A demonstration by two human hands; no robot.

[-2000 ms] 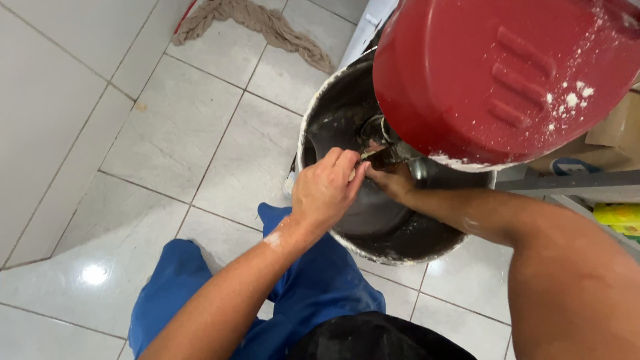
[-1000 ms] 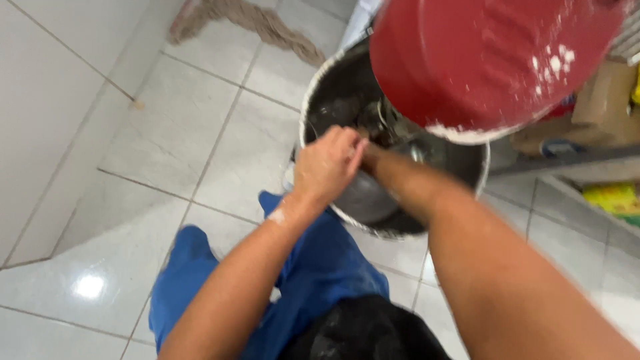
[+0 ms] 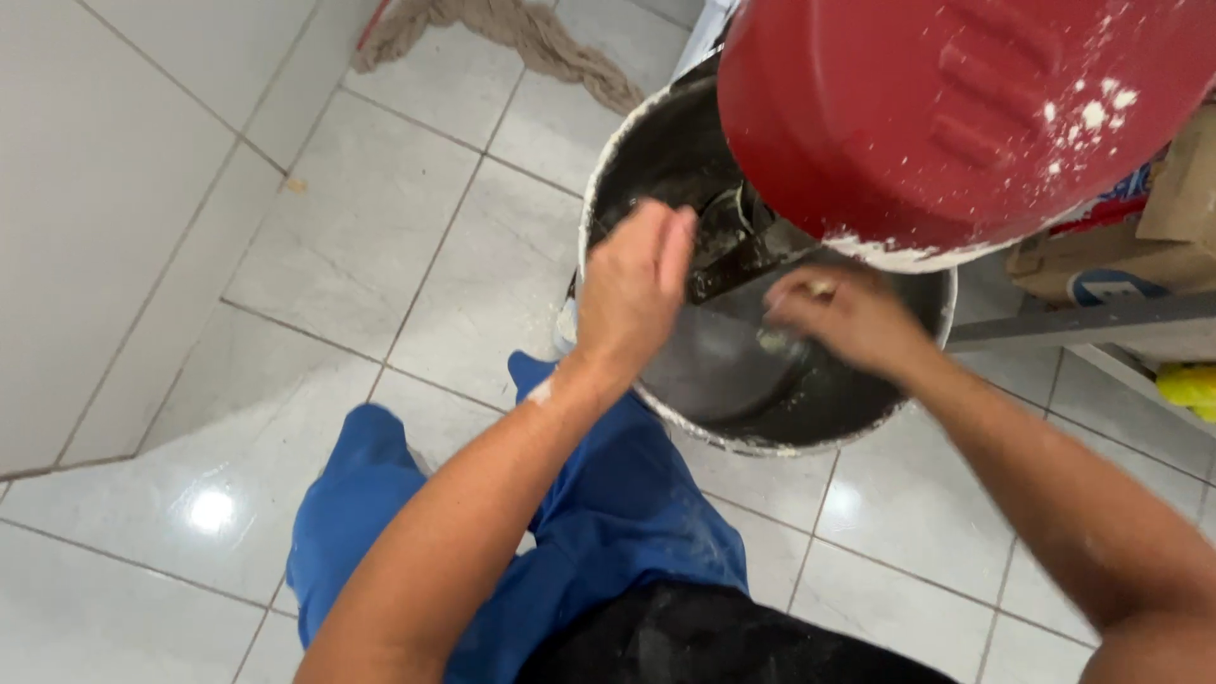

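A large round metal mixing bowl (image 3: 731,351) with a pale, floury rim stands below a red mixer head (image 3: 912,104) dusted with white flour. Inside, a metal mixer attachment (image 3: 741,261) with dough residue hangs under the head. My left hand (image 3: 636,285) is raised over the bowl's left side, fingers bent together; whether anything is in it is hidden. Over the right part of the bowl is my right hand (image 3: 841,313), blurred, with fingers curled and a small pale bit, apparently dough, at them. Small crumbs show in the bowl beneath it.
A twisted brown cloth (image 3: 532,43) lies on the tiled floor beyond the bowl. To the right are a grey metal shelf edge (image 3: 1092,323), a cardboard box (image 3: 1178,218) and a yellow package (image 3: 1187,385). A white tiled wall (image 3: 114,190) rises at left.
My hands were together at the mixer attachment and are now apart, the left one over the bowl's left side and the right one farther right.
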